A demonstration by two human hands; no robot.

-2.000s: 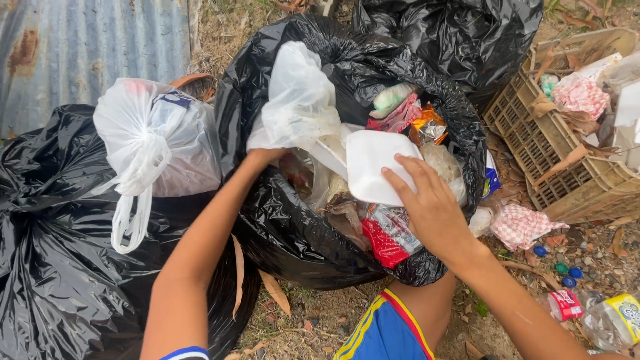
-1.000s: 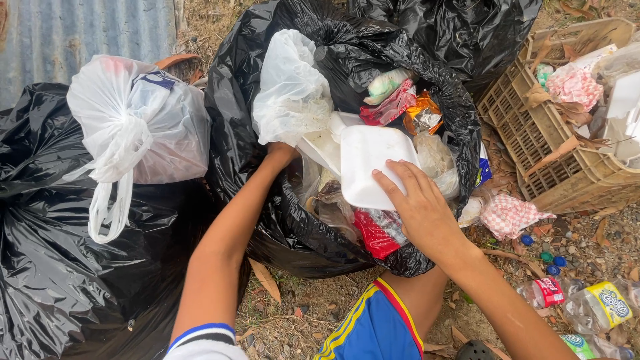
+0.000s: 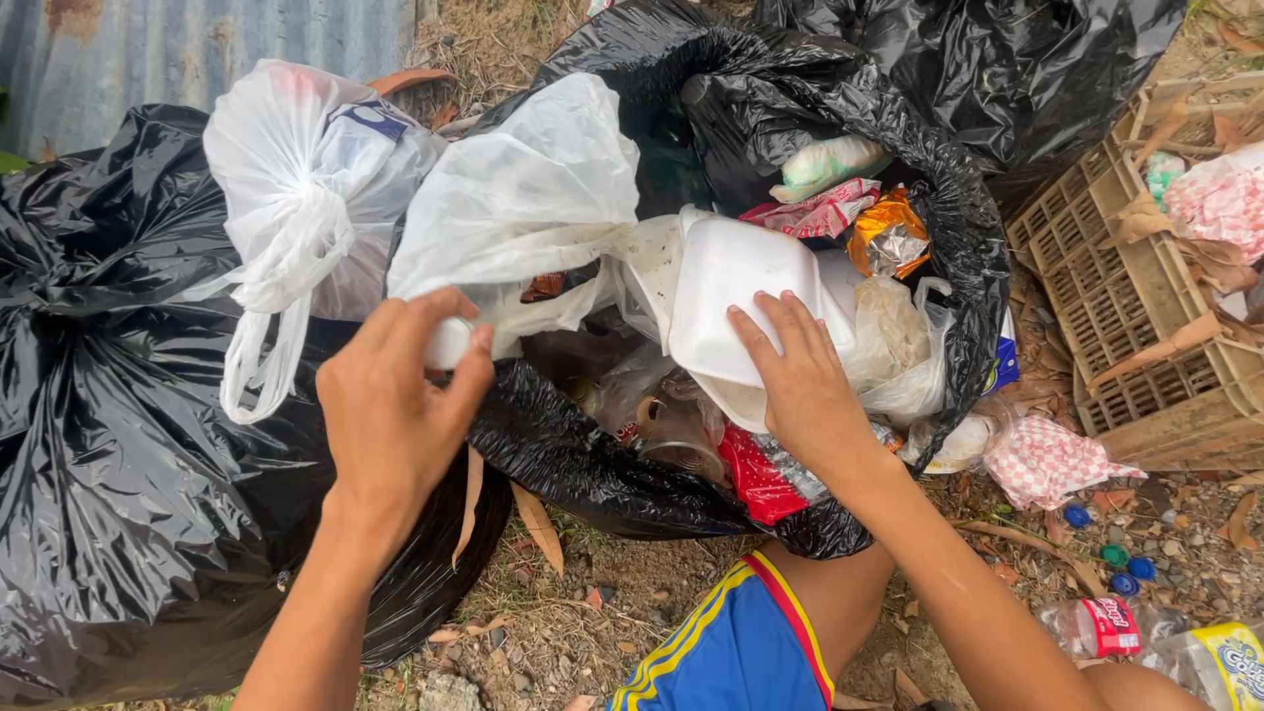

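My left hand (image 3: 395, 390) is raised at the left rim of an open black garbage bag (image 3: 602, 484), with a small white round object (image 3: 449, 343), perhaps a bottle cap, between thumb and fingers. A translucent white plastic bag (image 3: 523, 188) lies just above it, over the rim. My right hand (image 3: 805, 380) rests with spread fingers on a white foam tray (image 3: 746, 286) inside the garbage bag; whether it grips the tray is unclear. Around the tray lie an orange foil wrapper (image 3: 889, 234), a red wrapper (image 3: 755, 479), a clear plastic cup (image 3: 681, 434) and crumpled plastic.
A knotted white bag (image 3: 316, 207) sits on a full black bag (image 3: 128, 444) at left. Another black bag (image 3: 978, 69) is behind. At right stand a plastic crate (image 3: 1136, 326) of waste, checkered paper (image 3: 1057, 459), blue caps (image 3: 1076, 515) and plastic bottles (image 3: 1086, 627). Corrugated metal (image 3: 217, 59) lies upper left.
My left hand has come out of the garbage bag to its left rim and now shows a small white object. The translucent bag has shifted left over the rim. My right hand stays at the tray.
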